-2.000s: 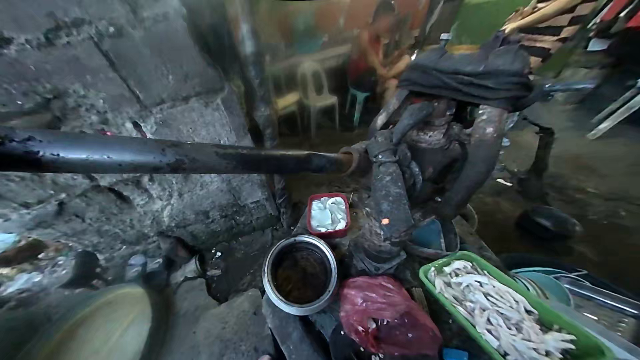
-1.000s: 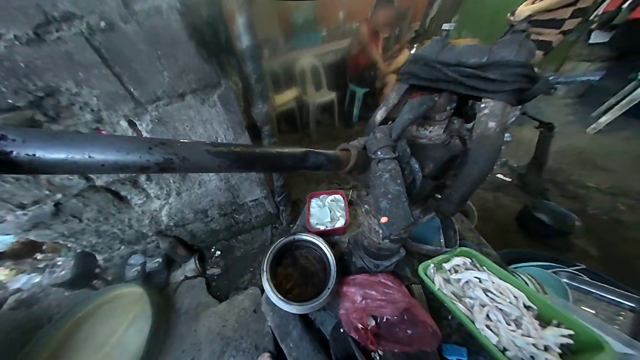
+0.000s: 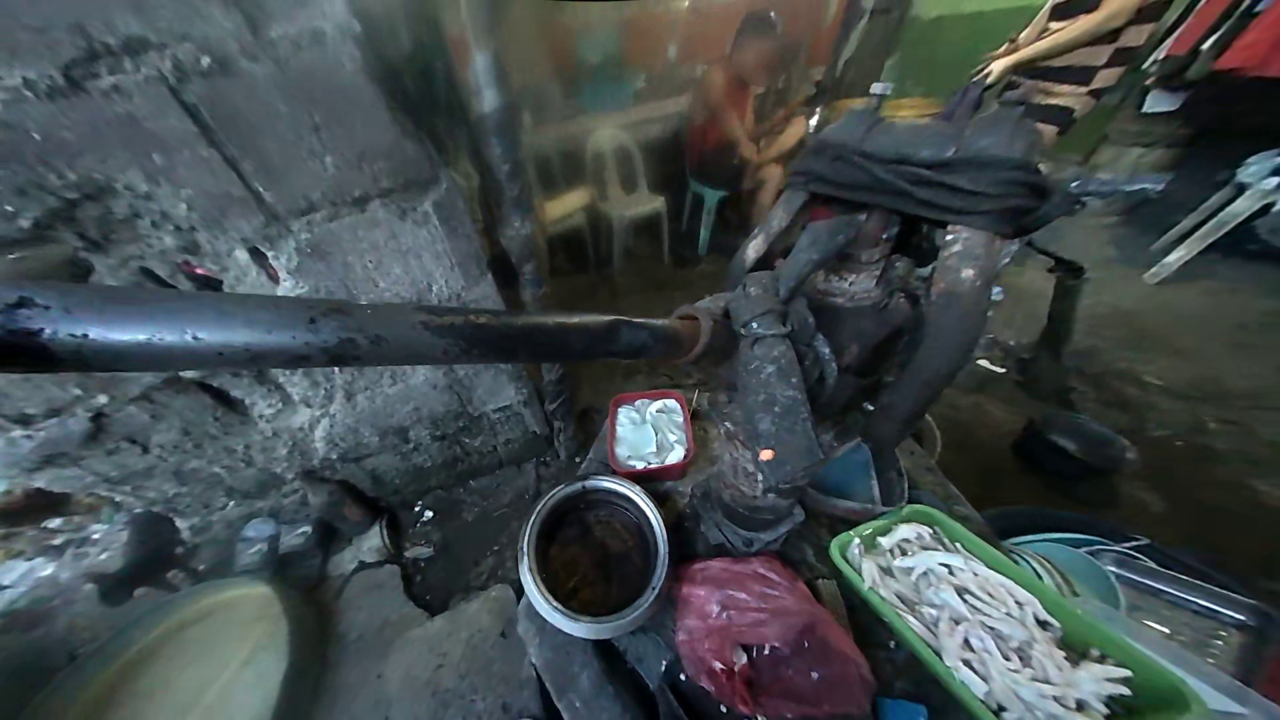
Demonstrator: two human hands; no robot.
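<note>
Neither of my hands is in view. A metal pot (image 3: 593,556) with dark contents stands low in the middle. Just behind it is a red plastic container (image 3: 650,434) holding white pieces. A red plastic bag (image 3: 770,640), its contents unclear, lies to the right of the pot. At the lower right a green plastic basin (image 3: 1150,676) is full of pale strips that look like chicken feet or similar meat. A dark metal pipe (image 3: 330,328) runs from the left edge to a hand pump wrapped in dark cloth (image 3: 930,175).
A rough block wall (image 3: 330,120) fills the left. A pale round basin (image 3: 200,655) is at the lower left. Dishes and a clear tray (image 3: 1180,605) lie at the right. Beyond are plastic chairs (image 3: 632,195), a seated person (image 3: 745,125) and another person's arm (image 3: 1065,38).
At the upper right, another person's arm and checkered clothing show more fully than before. The pot, the red container, the bag and the green basin have not moved.
</note>
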